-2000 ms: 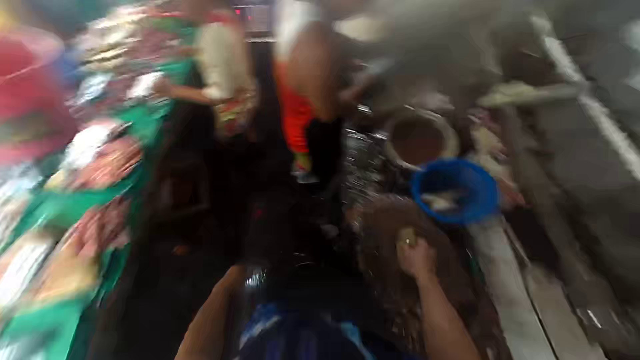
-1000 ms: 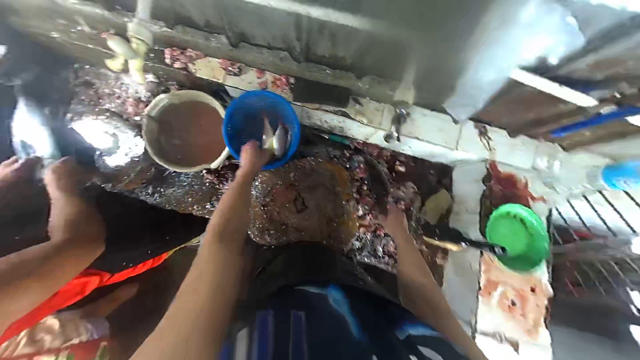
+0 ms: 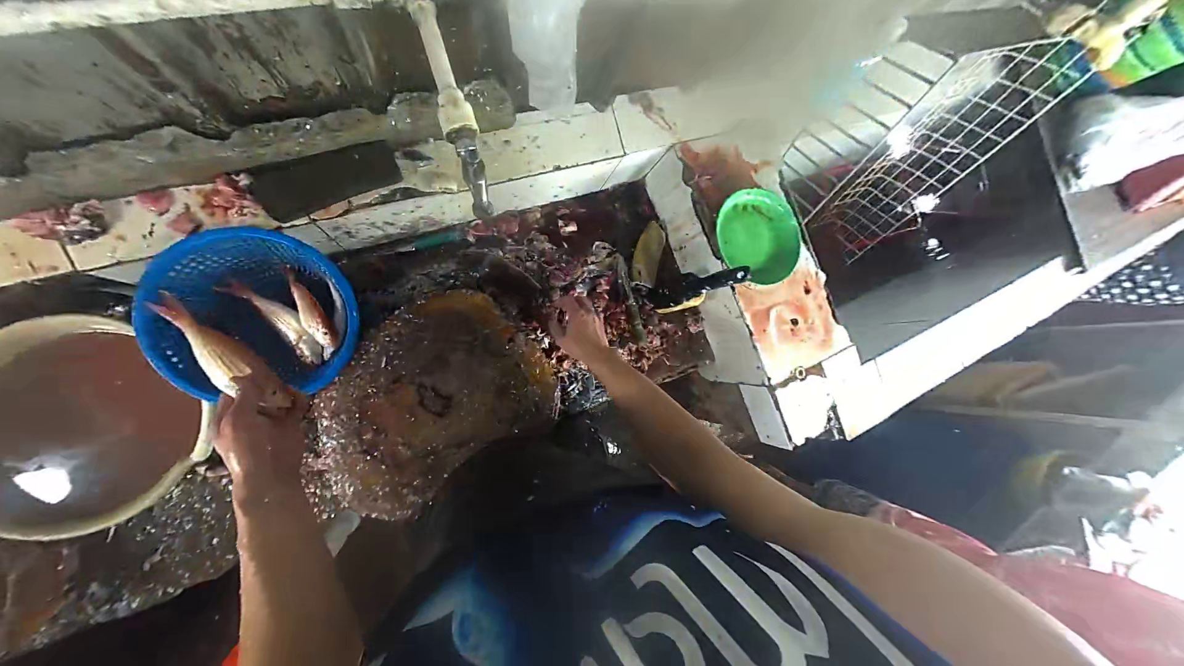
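Note:
My left hand grips the head end of a pinkish fish at the near rim of a blue plastic basket. Other fish lie inside the basket. My right hand reaches into a heap of fish scraps; its fingertips are partly hidden among the scraps, so I cannot tell whether it holds anything. Between my hands stands a round, scale-covered chopping block. Just right of the scraps lies a black-handled tool, its handle end against a green plastic bowl.
A large basin of murky reddish water stands at the left. A tap sticks out over the tiled ledge. A white wire rack stands at the upper right, beyond the green bowl. Meat scraps lie on the ledge at the left.
The view has swung right since the earliest frame. My left hand, over the blue basket a second ago, now grips a fish at its near rim. My right hand has moved further into the scraps.

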